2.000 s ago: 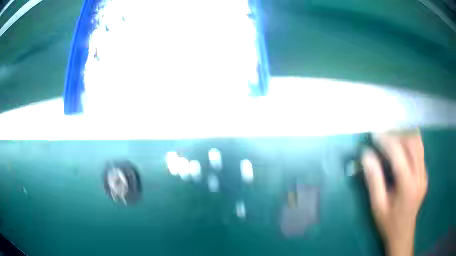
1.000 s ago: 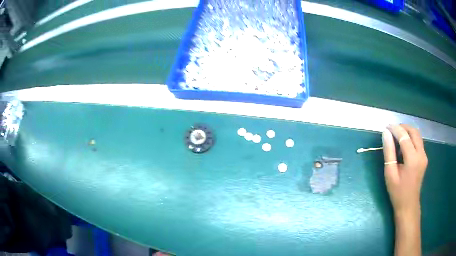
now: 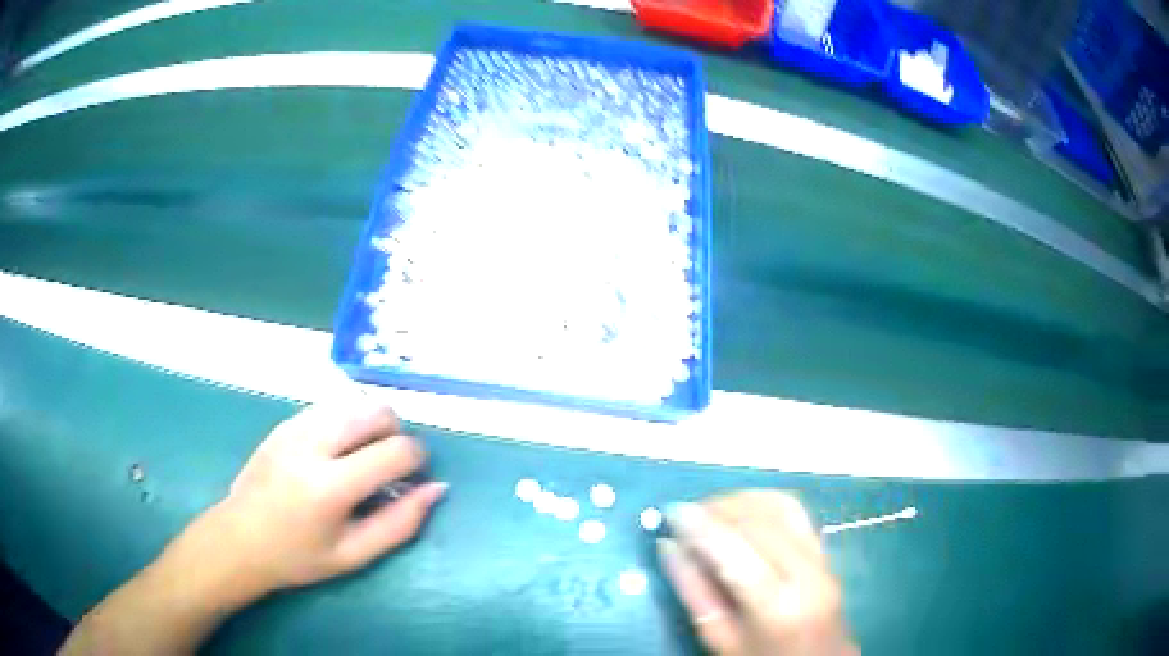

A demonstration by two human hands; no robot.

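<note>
My left hand [image 3: 321,493] is curled at the left of the bench, thumb and fingers around a dark part with a metallic glint [image 3: 400,488], apparently the black ring part, mostly hidden. My right hand [image 3: 763,577] is blurred, its fingertips beside a small white disc [image 3: 651,518]; whether it pinches anything is unclear. A cotton swab [image 3: 872,522] shows right of this hand, white tip at the right; its left end meets the hand's edge, and I cannot tell if it is held. Several loose discs [image 3: 565,509] lie between my hands. One disc [image 3: 632,583] lies nearer me.
A blue tray [image 3: 526,399] heaped with glaring white pieces stands beyond the pale rail [image 3: 833,441], on the green belt [image 3: 872,308]. A red bin [image 3: 705,18] and blue bins [image 3: 955,103] are at the far side. Small specks [image 3: 137,473] lie at the bench's left.
My left hand has come into view over the black ring part. My right hand has moved left to the discs, covering the grey bracket's place. The view has shifted, showing the whole tray.
</note>
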